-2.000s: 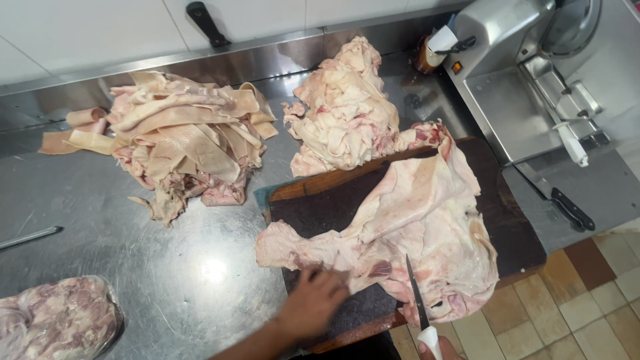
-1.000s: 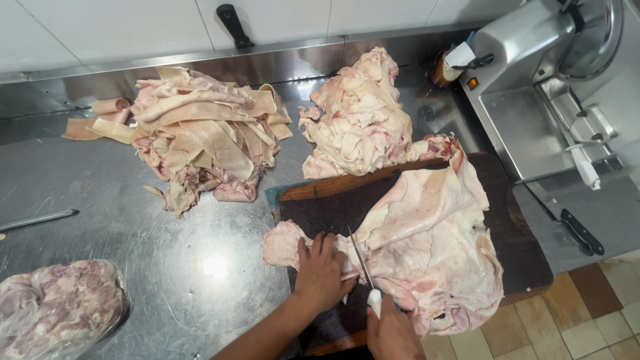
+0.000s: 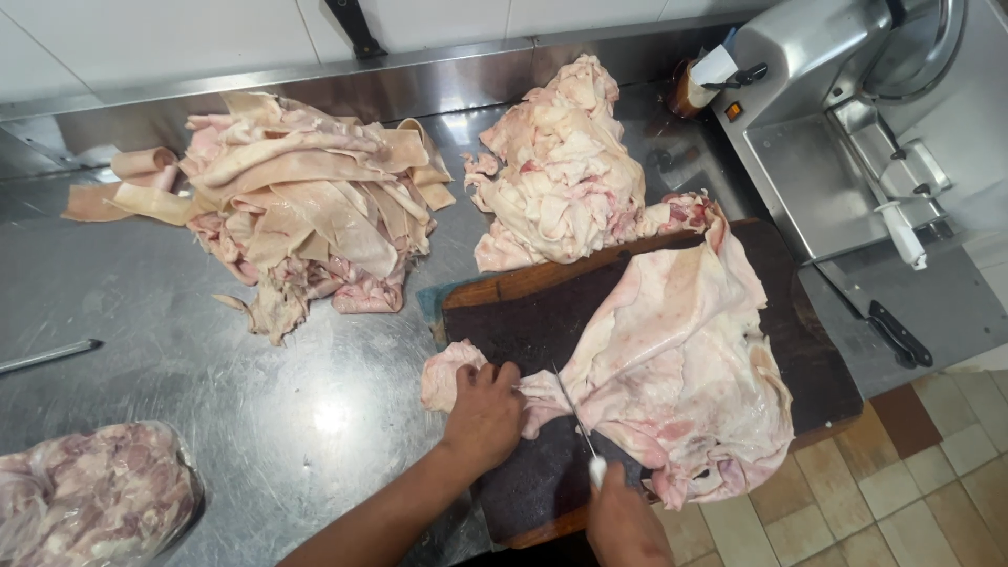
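Note:
A large sheet of raw animal skin with fat [image 3: 677, 346] lies over a dark wooden cutting board [image 3: 520, 323], its right part reaching the board's front edge. My left hand [image 3: 490, 413] grips the narrow left end of the skin, and a lump of it shows beyond the fingers. The white handle of a knife [image 3: 597, 471] is in my right hand [image 3: 626, 516]. Its thin blade crosses the narrow part of the skin, just right of my left hand; how deep the blade sits cannot be told.
Cut skin strips [image 3: 315, 197] are heaped at the back left, pale fatty pieces [image 3: 563, 173] behind the board. A bag of meat [image 3: 102, 488] lies front left, near a metal rod [image 3: 47, 358]. At right stand a meat slicer [image 3: 819, 181] and a black-handled knife [image 3: 900, 332].
Two seconds ago the knife was farther right over the skin; it has moved left to the narrow part. My left hand has taken hold of the narrow end.

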